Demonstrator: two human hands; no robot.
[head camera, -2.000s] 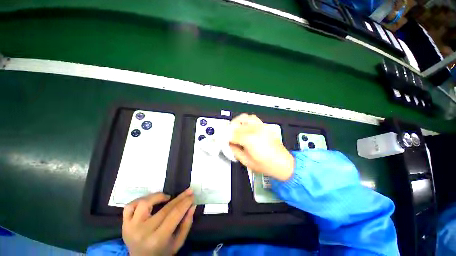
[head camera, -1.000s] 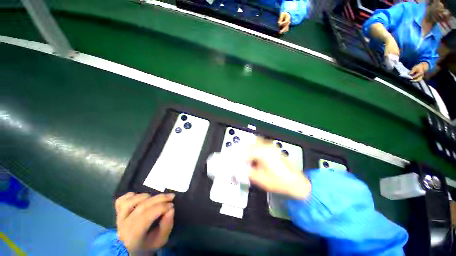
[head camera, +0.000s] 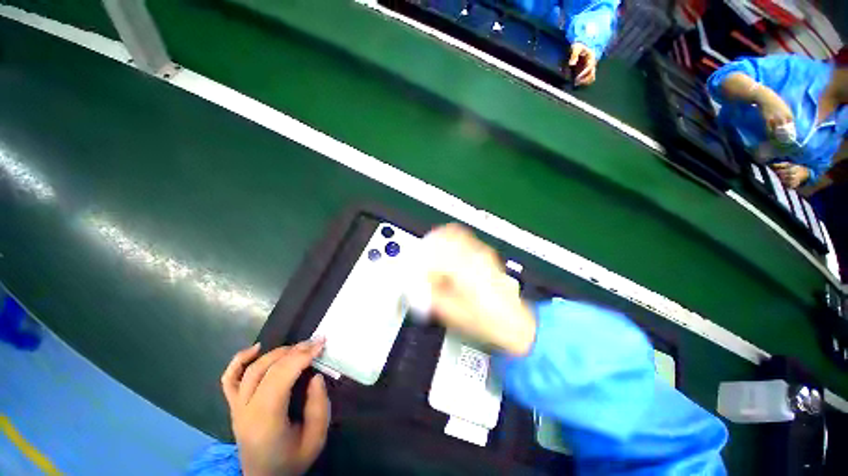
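Observation:
A black phone tray (head camera: 407, 364) lies tilted in the view. The leftmost smartphone (head camera: 358, 321) lies back side up with dark lenses at its top. My left hand (head camera: 277, 404) has its fingertips at that phone's lower left corner. My right hand (head camera: 474, 293) is blurred over the upper right edge of the same phone, with a white wipe (head camera: 420, 279) in its fingers. The second smartphone (head camera: 468, 376) shows a printed square and a white tab below it; my right hand and sleeve hide its top and most of the phones further right.
A translucent bottle (head camera: 755, 402) with a metallic top lies right of the tray, by black trays. A white strip (head camera: 349, 156) borders the green belt behind. Across it, a person in blue (head camera: 776, 102) and another person's hand (head camera: 583, 65) are at black trays.
The view has turned, and the tray sits further right and more tilted. My right hand has moved with the wipe from the second phone to the leftmost one. My left fingertips are at its lower corner.

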